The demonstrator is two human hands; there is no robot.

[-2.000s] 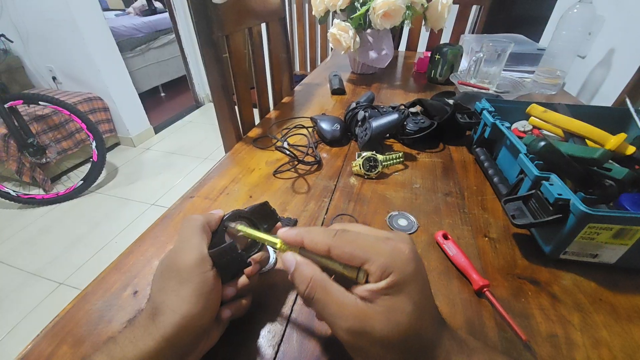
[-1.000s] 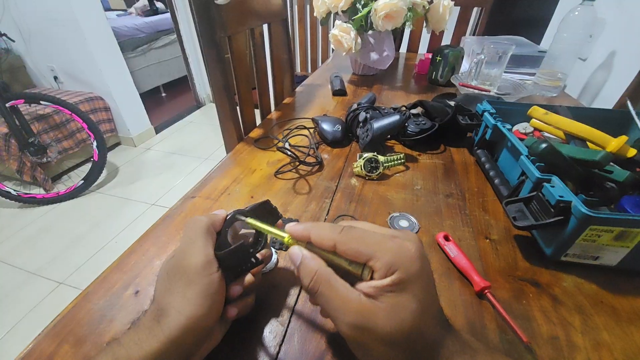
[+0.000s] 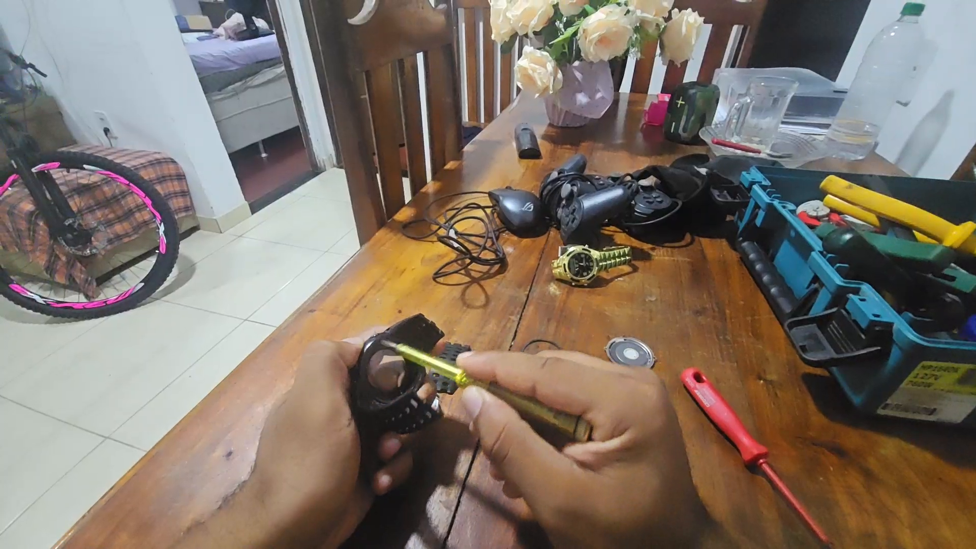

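My left hand [image 3: 313,435] grips a black wristwatch [image 3: 366,381] with its strap bent round and its round case facing me, open through the middle. Between the thumb and fingers of my right hand [image 3: 579,435] is a screwdriver with a yellow-green translucent handle [image 3: 526,408]; its tip touches or is very close to the upper rim of the case. Beyond my right hand a round metal watch back [image 3: 630,352] and a thin black ring [image 3: 541,345] lie on the wooden table. A gold-coloured wristwatch [image 3: 583,264] lies farther back.
A red screwdriver [image 3: 724,415] lies right of my right hand. The teal toolbox [image 3: 862,305] with yellow-handled tools stands at the right. A computer mouse [image 3: 518,211], its cable and a game controller [image 3: 591,210] lie behind the watches. Farther back are a flower vase [image 3: 579,91] and a glass mug [image 3: 766,107].
The screwdriver's tip has shifted over the watch case, to its upper rim. The black watch has turned slightly in my left hand. Both hands keep their holds.
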